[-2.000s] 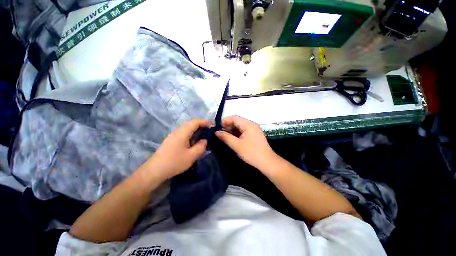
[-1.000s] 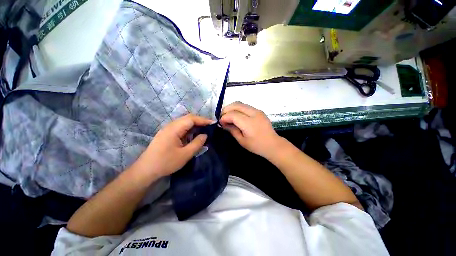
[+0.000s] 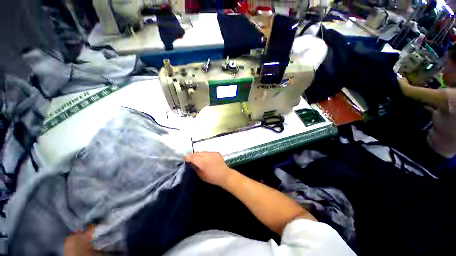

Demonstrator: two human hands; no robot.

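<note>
The grey garment piece lies on the white table left of the needle and hangs over its front edge. My right hand pinches its edge near the table's front, where grey cloth meets a dark panel. My left hand is blurred and cut off by the bottom edge at lower left; it is on the lower part of the grey cloth. The sewing machine stands behind, its needle area clear of my hands. A thin dark strip end stands up beside my right fingertips.
Black-handled shears lie right of the needle, near a green recess. A black slab stands above the machine. Mottled cloth hangs at right. Another person's arm shows at far right. Other worktables stand behind.
The view has lifted and widened. My left hand has left my right hand and moved down and left, spreading the grey cloth. My right hand stays at the cloth's edge.
</note>
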